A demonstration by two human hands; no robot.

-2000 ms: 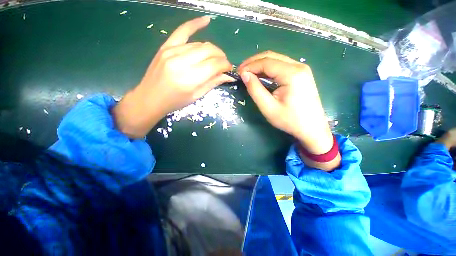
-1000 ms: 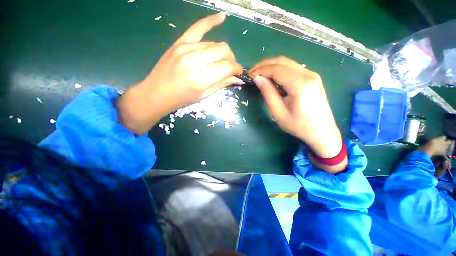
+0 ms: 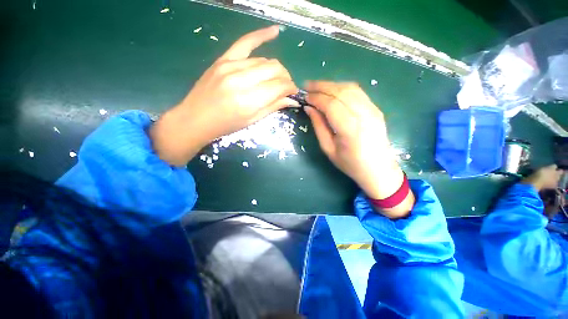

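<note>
My left hand [image 3: 240,93] and my right hand [image 3: 349,128] meet over the green bench. Between their fingertips is a small dark piece [image 3: 300,98], mostly hidden by the fingers; I cannot tell what it is. My left thumb and lower fingers pinch it, with the index finger stretched out to the upper right. My right fingers touch its right end and are slightly blurred; whether they grip it is unclear. A heap of tiny white pieces [image 3: 268,136] lies on the bench just below my hands.
A blue bin [image 3: 470,142] stands at the right, with a clear plastic bag [image 3: 507,75] behind it and a silvery spool [image 3: 515,157] beside it. A pale worn strip [image 3: 373,40] borders the bench's far side. Another person's hand [image 3: 544,179] and blue sleeve are at the right edge.
My right hand has shifted slightly left and its fingers have changed position at the dark piece. My left hand stays nearly where it was. The view has shifted a little.
</note>
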